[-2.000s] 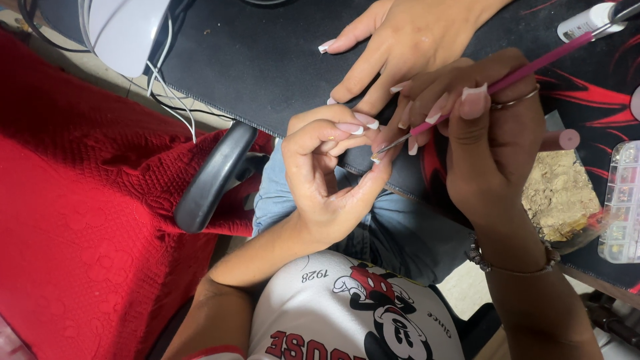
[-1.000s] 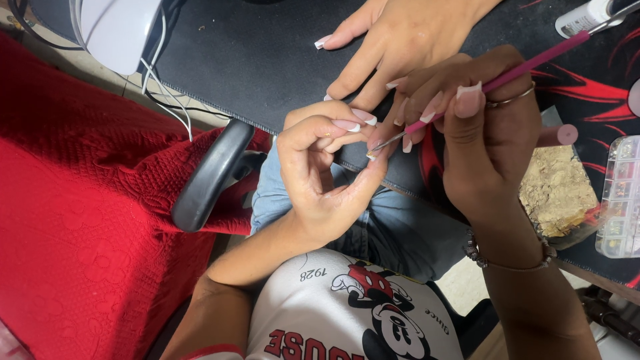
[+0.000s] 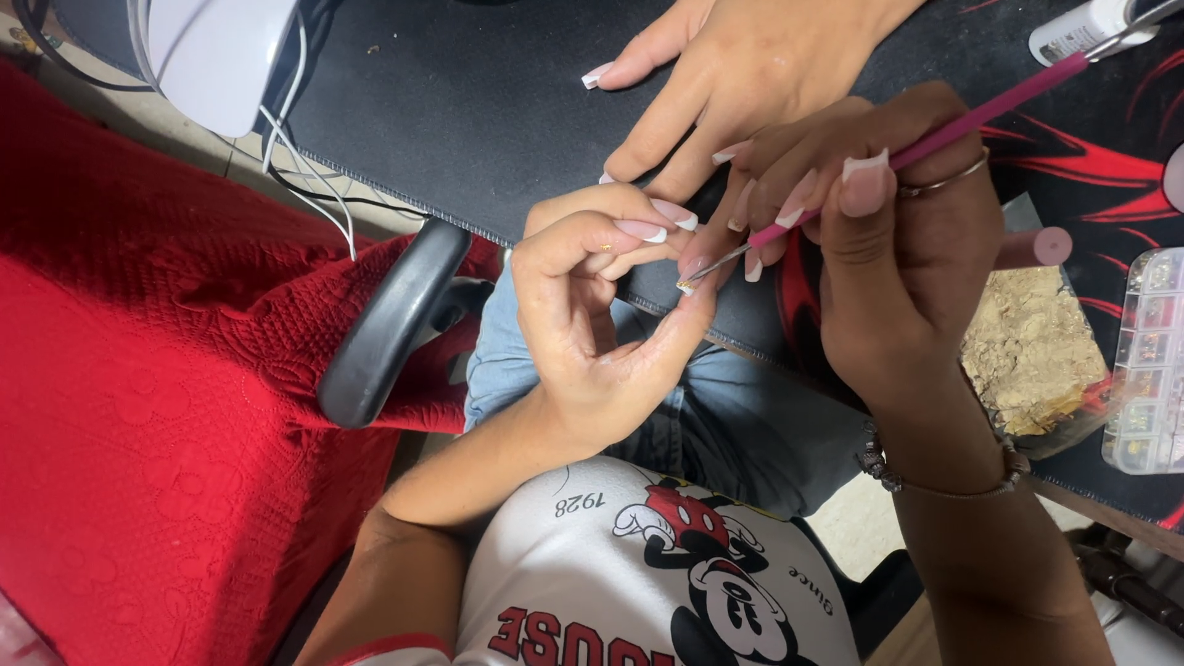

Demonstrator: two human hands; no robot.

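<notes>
My right hand, with a ring and a beaded bracelet at the wrist, holds a pink-handled nail tool whose thin metal tip touches a white-tipped fingernail bearing gold flecks. That nail is on a finger of another person's hand, which rests on the dark mat. My left hand grips this finger between thumb and fingers, and a small gold fleck shows on one of my fingers. Part of the held finger is hidden behind my hands.
Gold leaf sheets lie right of my wrist, beside a clear compartment box of small decorations. A white bottle is at the top right. A black armrest, red quilted cloth and white cables are at the left.
</notes>
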